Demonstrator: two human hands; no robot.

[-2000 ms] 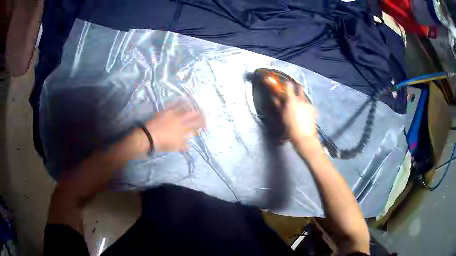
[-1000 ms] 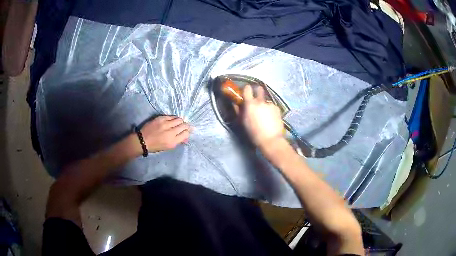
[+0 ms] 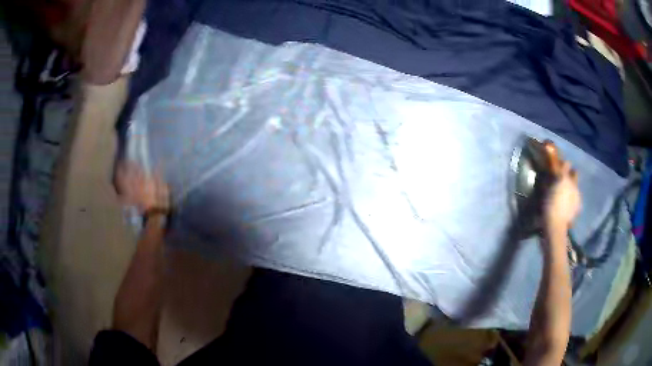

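Observation:
A large grey-white interlining sheet [image 3: 286, 157], shiny and wrinkled, lies over navy fabric [image 3: 400, 36], which shows along the far edge and at the left. My right hand [image 3: 561, 200] is closed round the orange-brown handle of the steam iron [image 3: 527, 175] at the sheet's right part; whether the iron's base touches the sheet cannot be told. My left hand [image 3: 143, 191] is at the sheet's left edge, blurred; its fingers cannot be made out clearly, nor whether they grip the edge.
The dark hose [image 3: 608, 246] curves behind the iron at the right. Red cloth [image 3: 608, 28] lies at the upper right. A person's limb [image 3: 111, 43] shows at the upper left. Beige floor [image 3: 86, 214] lies left of the cloth, with dark clutter beyond.
My right hand has moved the iron from the sheet's middle to its right side. My left hand has left the middle for the left edge. The gathered wrinkles have loosened, and the view has shifted.

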